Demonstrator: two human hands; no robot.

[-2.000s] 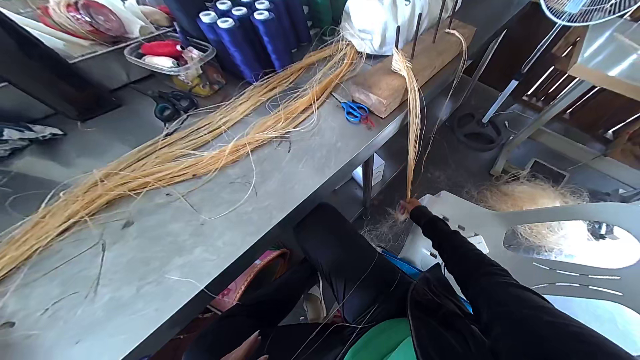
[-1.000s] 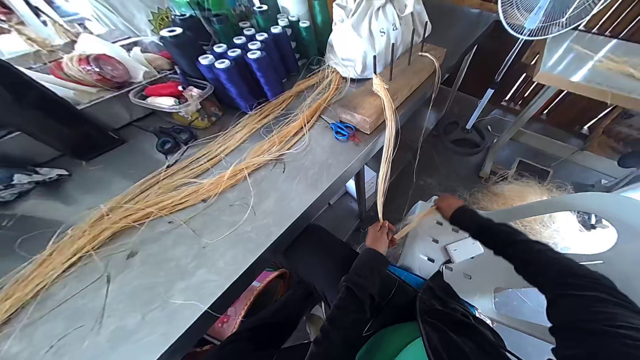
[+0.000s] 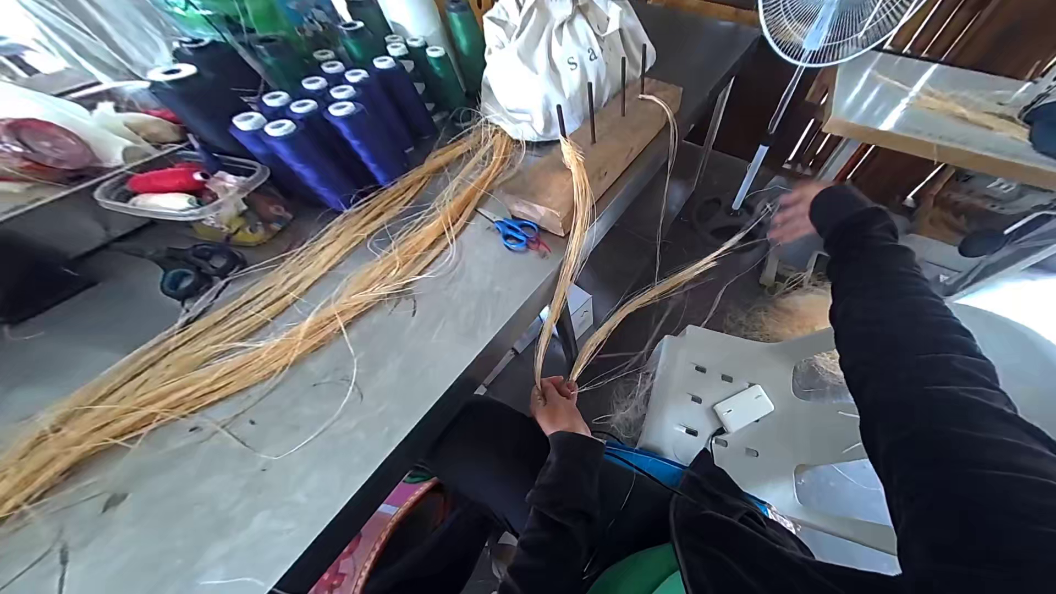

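Observation:
My left hand [image 3: 558,404] grips a bundle of straw-coloured fibres [image 3: 575,247] that hangs from the nearest metal peg of a wooden block [image 3: 606,161]. Out of the same fist, the bundle's other length [image 3: 652,295] runs up and to the right, its thin end near my right hand [image 3: 796,212]. The right hand is blurred, its arm stretched out; whether it holds strands is not clear. Long loose fibres [image 3: 330,326] lie across the grey table [image 3: 429,355]. Blue-handled scissors [image 3: 517,233] rest beside the block.
Blue thread cones [image 3: 309,161], a white cloth bag [image 3: 549,66], a plastic tub [image 3: 177,194] and dark-handled scissors [image 3: 198,264] stand or lie on the table. To the right are a plastic chair [image 3: 763,363] bearing a white device [image 3: 743,408], a fan [image 3: 817,29] and a fibre heap [image 3: 784,313].
My left hand, out of sight at the bundle two seconds ago, has come to grip it. The right hand has moved from the bundle's lower end out to the right and up.

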